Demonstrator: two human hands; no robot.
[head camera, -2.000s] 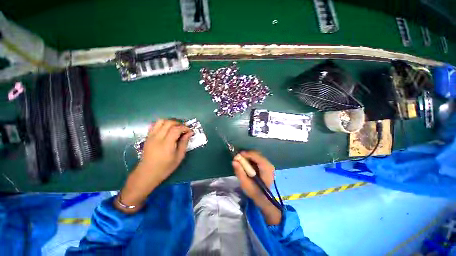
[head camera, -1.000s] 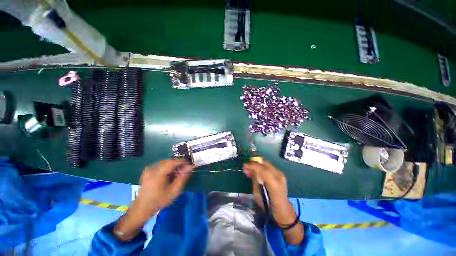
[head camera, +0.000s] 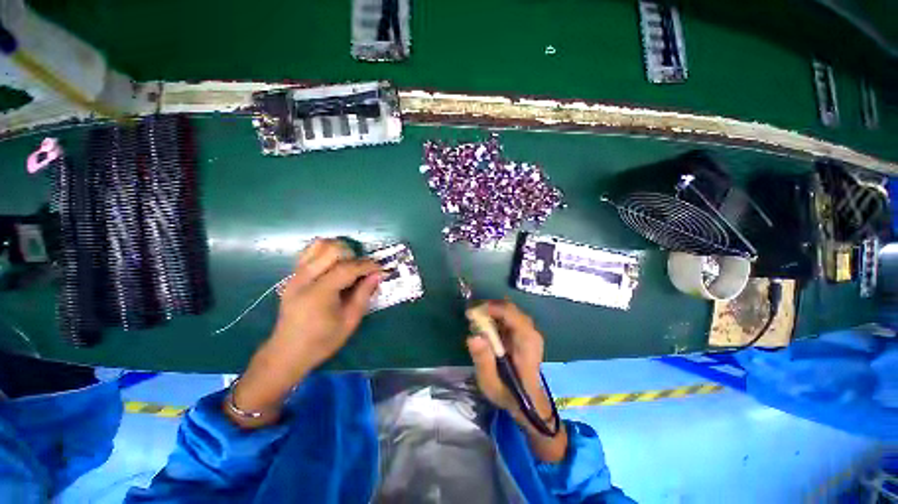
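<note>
A silver-white phone assembly (head camera: 401, 279) lies on the green bench, its left end hidden under my left hand (head camera: 330, 293). My left hand is bent over it with thumb and fingertips pinched together. A thin pale solder wire (head camera: 246, 311) trails from this hand to the left. My right hand (head camera: 509, 352) holds the soldering iron (head camera: 485, 325) by its tan handle. Its metal tip points up and left, beside the assembly and apart from it. A second phone assembly (head camera: 581, 272) lies to the right of the iron.
A heap of small purple-pink components (head camera: 490, 189) lies beyond my hands. Black ribbed strips (head camera: 128, 226) lie left. A fan (head camera: 673, 219), a whitish pot (head camera: 709, 274) and a tan square (head camera: 753, 313) stand right. Another assembly (head camera: 340, 118) rests against the pale edge strip (head camera: 512, 108).
My left hand has moved from the near-left end of the assembly to over it. The wire stretched between my hands now trails left. The iron is more visible. The camera view has shifted.
</note>
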